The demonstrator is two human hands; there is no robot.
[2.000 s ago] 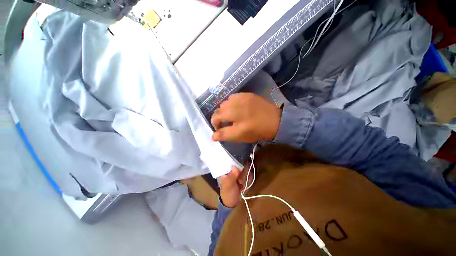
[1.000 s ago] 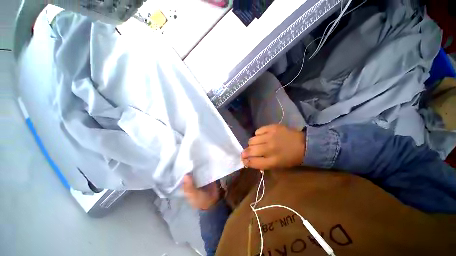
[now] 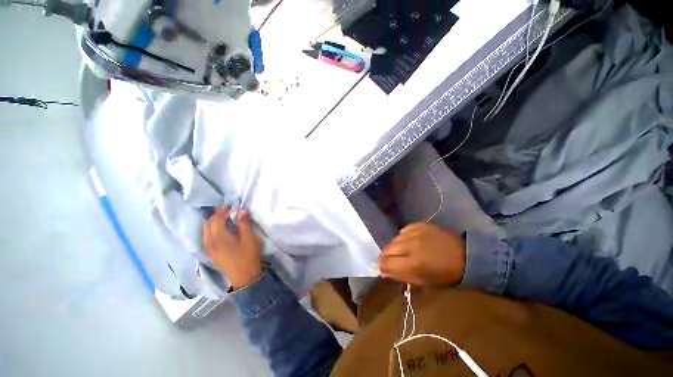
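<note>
A large light grey cloth (image 3: 295,213) lies in folds on the white machine table, below and left of the machine head, and hangs over its front edge. My right hand (image 3: 422,255) pinches the cloth's near right corner, close to the apron. My left hand (image 3: 232,247) is on the middle of the cloth, with a small fold between thumb and fingers. The sewing machine head (image 3: 177,44) stands at the top left. The needle area is not clear.
Dark labels (image 3: 402,44) with pale print lie at the top, beside a pink and blue tool (image 3: 343,57). A printed ruler (image 3: 443,103) runs along the table edge. A grey fabric pile (image 3: 583,162) is at the right. A white earphone cable (image 3: 428,337) hangs over the brown apron (image 3: 516,331).
My left hand has moved from the near edge up and left onto the cloth. My right hand keeps the corner, after shifting right and down. The view now shows more of the machine head and labels.
</note>
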